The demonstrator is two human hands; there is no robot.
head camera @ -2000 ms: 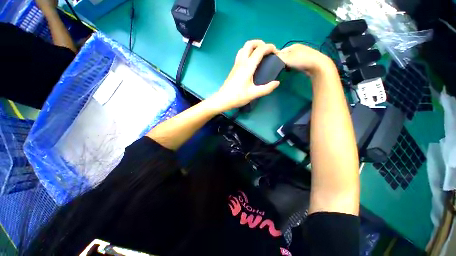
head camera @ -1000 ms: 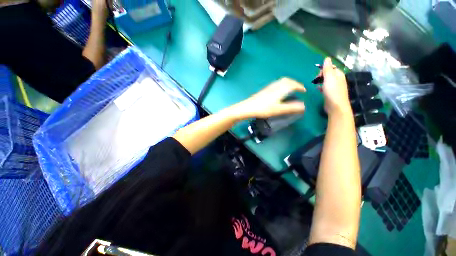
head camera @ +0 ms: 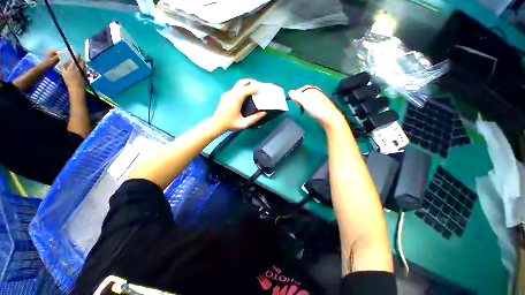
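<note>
My left hand [head camera: 237, 106] grips a dark grey unit by its sides, with its pale face [head camera: 269, 97] turned up, above the green mat. My right hand [head camera: 314, 103] is just right of that unit, fingers pinched on a thin dark lead or connector at the unit's end; whether it is plugged in is too small to tell. Another dark grey unit [head camera: 279, 145] lies on the mat below my left hand, its cord running off the front edge. More units lie under and beside my right forearm, such as the one at the right [head camera: 412, 180].
A film-lined blue basket [head camera: 52, 199] stands at the left. A neighbour's hands and a blue box [head camera: 118, 66] are at upper left. A paper stack [head camera: 221, 29], small black adapters on a white power strip [head camera: 389, 137], plastic bags [head camera: 397, 63] and black pad sheets [head camera: 446, 201] surround the mat.
My left hand has left the unit in the middle and taken hold of the one at its upper left, turning its pale face up. My right hand has come over beside it. The view has shifted.
</note>
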